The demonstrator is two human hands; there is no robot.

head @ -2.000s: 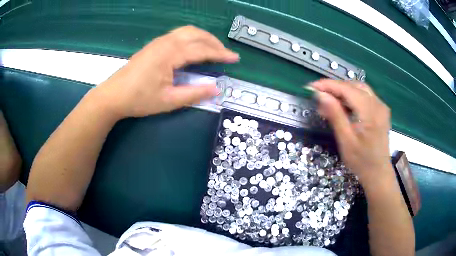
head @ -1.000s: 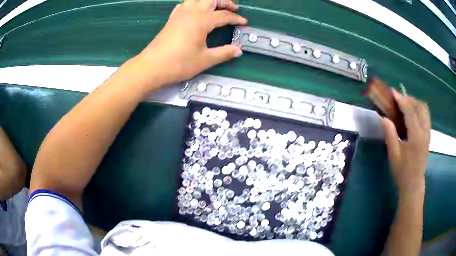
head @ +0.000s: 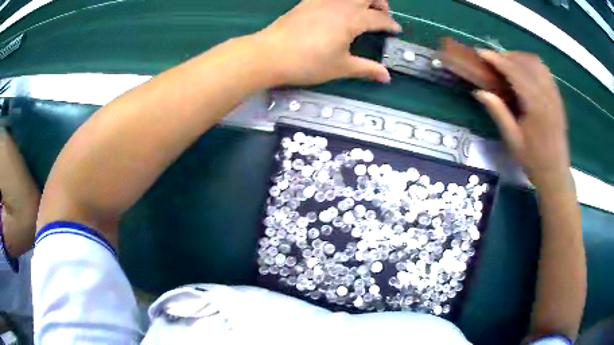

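A grey strip with pale discs in its recesses (head: pixel 409 56) lies on the green belt at the upper right. My left hand (head: pixel 330 44) has its thumb and fingers at this strip's left end. My right hand (head: pixel 532 101) holds the reddish-brown block (head: pixel 471 62) over the strip, hiding its right part. A second grey strip (head: pixel 397 127) lies on the white rail, with pale discs at its left and several recesses showing outlines. The black tray (head: pixel 495 195) of clear round pieces (head: pixel 377 222) touches or nearly touches its near side.
The green conveyor belt (head: pixel 134 40) runs across the far side, bordered by the white rail (head: pixel 81 87). Another person's bare arm (head: pixel 17 189) and pale sleeve are at the left edge. The dark green ledge (head: pixel 195 202) lies left of the tray.
The block in my right hand has moved from beside the far strip's right end to over the strip. The thin stick seen two seconds ago is not visible now.
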